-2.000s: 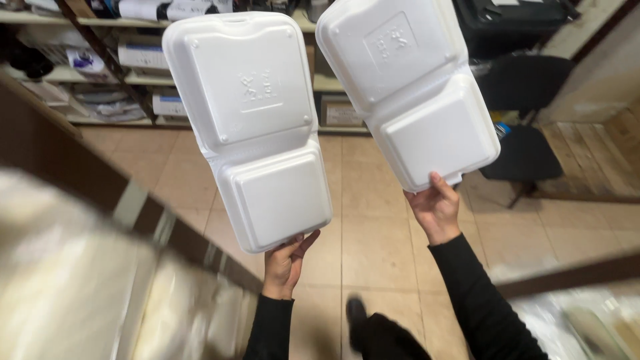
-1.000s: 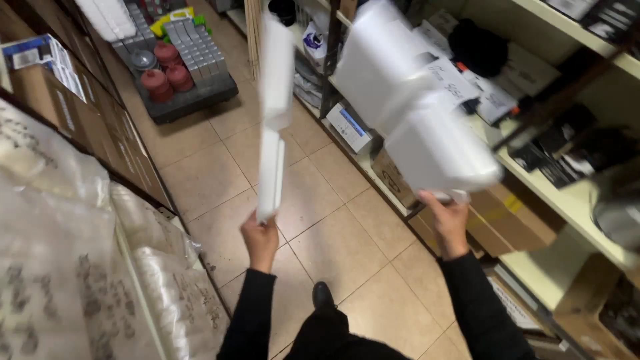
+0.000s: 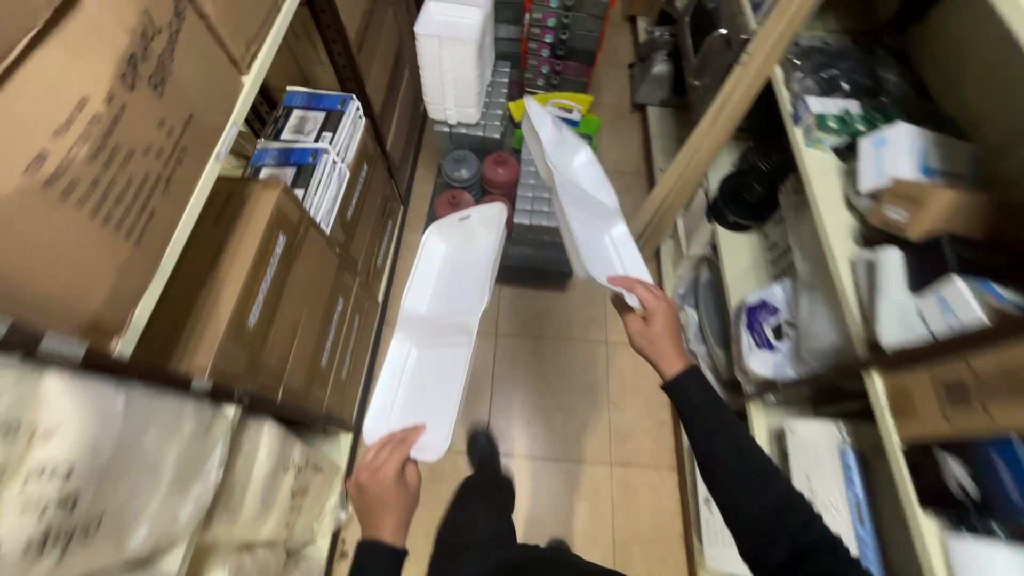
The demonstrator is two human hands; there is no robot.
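Note:
My left hand (image 3: 386, 484) grips the near edge of an opened white foam clamshell container (image 3: 436, 328), its hollow inner side facing up. A second opened white foam container (image 3: 588, 200) is pinched at its near corner by my right hand (image 3: 652, 324), tilted so that its inside shows. The two containers are apart, both held out over the tiled floor.
Shelves with cardboard boxes (image 3: 232, 280) and plastic-wrapped packs (image 3: 104, 464) line the left. On the right stand shelves of mixed goods, with wooden strips (image 3: 712, 128) leaning there. Ahead, a stack of white foam containers (image 3: 454, 64) rests among grey blocks and red rolls (image 3: 500, 172).
The view has swung strongly to the left along the aisle. Both containers have turned from showing their outer sides two seconds ago to showing their insides. Both hands still hold them.

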